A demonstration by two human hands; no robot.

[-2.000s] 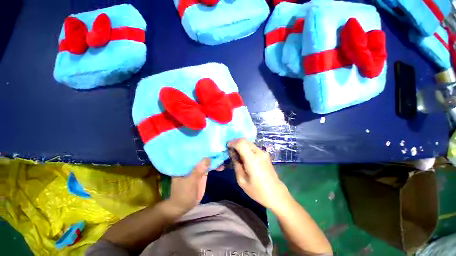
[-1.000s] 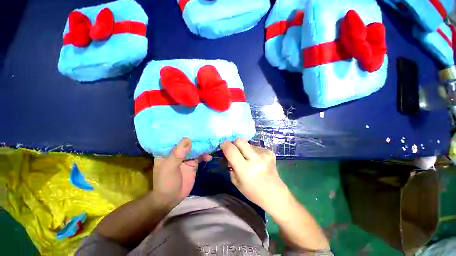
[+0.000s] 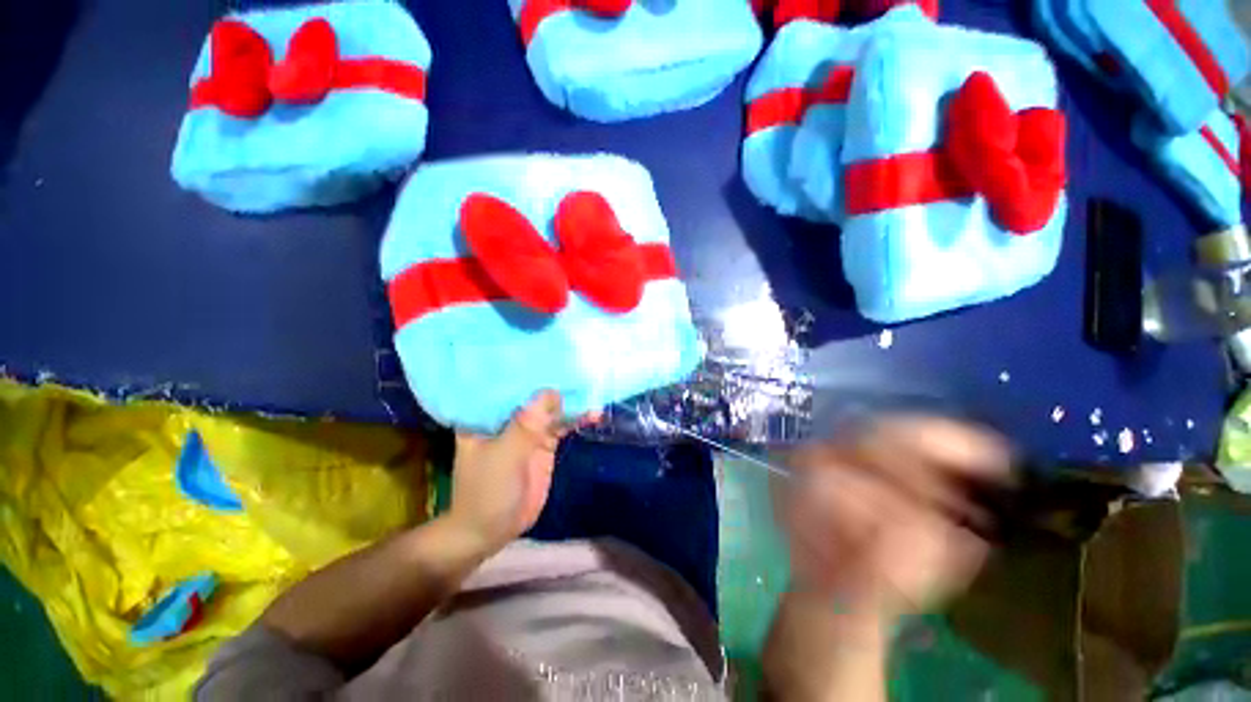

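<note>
A light-blue plush gift box (image 3: 473, 364) with a red ribbon band and a red bow (image 3: 549, 254) lies at the table's front edge. My left hand (image 3: 510, 466) holds its near edge, thumb on top and fingers underneath. My right hand (image 3: 892, 507) is out to the right, away from the plush, and strongly blurred. A thin pale thread (image 3: 727, 447) runs taut from the plush's near edge to my right hand. A dark blurred shape shows at the right hand; what it is cannot be told. No needle can be made out.
More plush gift boxes stand at the far left (image 3: 302, 151), far middle (image 3: 638, 62) and right (image 3: 947, 261), with others at the upper right. A black flat object (image 3: 1113, 274) lies at right. A yellow sheet (image 3: 316, 501) is lower left, a cardboard box (image 3: 1132, 590) lower right.
My right hand has moved from the plush's near edge out to the right, drawing the thread taut. My left hand stays at the near edge. The plush had turned squarer to me by one second ago.
</note>
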